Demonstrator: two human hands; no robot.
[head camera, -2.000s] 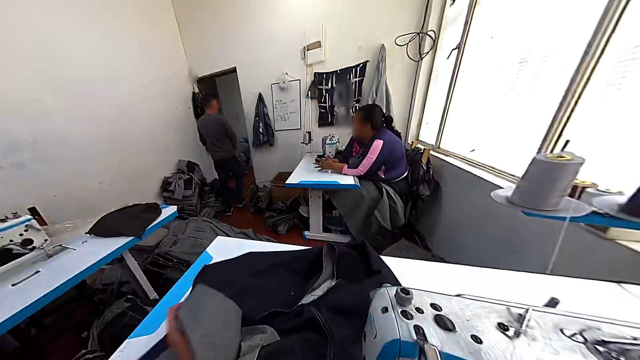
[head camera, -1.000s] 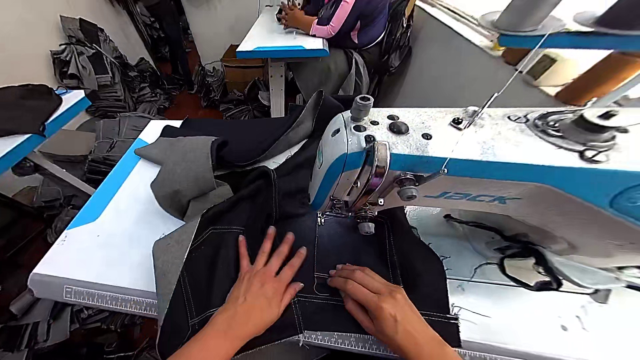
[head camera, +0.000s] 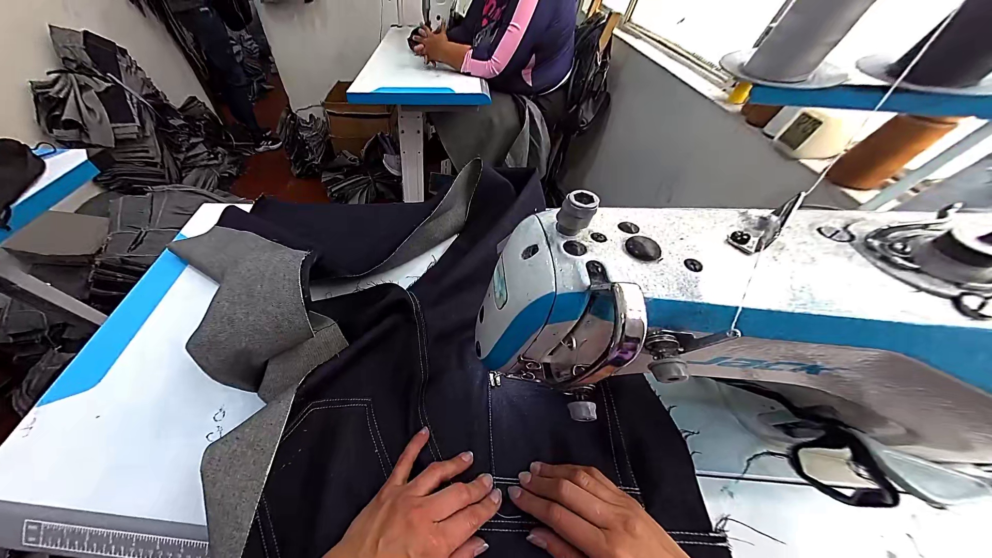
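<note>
Dark denim trousers (head camera: 465, 418) with light topstitching lie spread under the head of a Jack sewing machine (head camera: 558, 310); part of the cloth is folded over to its grey inner side at the left. My left hand (head camera: 434, 504) rests palm down on the denim, fingers slightly spread, left of a stitched seam. Just right of it, my right hand (head camera: 581, 511) presses flat on the same cloth, fingertips at a small stitched loop-shaped detail. Both hands are below the needle area. The presser foot is mostly hidden by the machine head.
A ruler strip (head camera: 116, 539) runs along the table's front edge. Glasses with a black frame (head camera: 845, 469) lie under the machine arm. Thread cones (head camera: 814, 35) stand on a rack at upper right. A co-worker sits at another table (head camera: 418, 85); piled garments (head camera: 139, 132) lie at left.
My left hand has moved right, closer to my right hand, and its fingers are less spread than one second ago. Two seconds ago the view was higher, toward the room.
</note>
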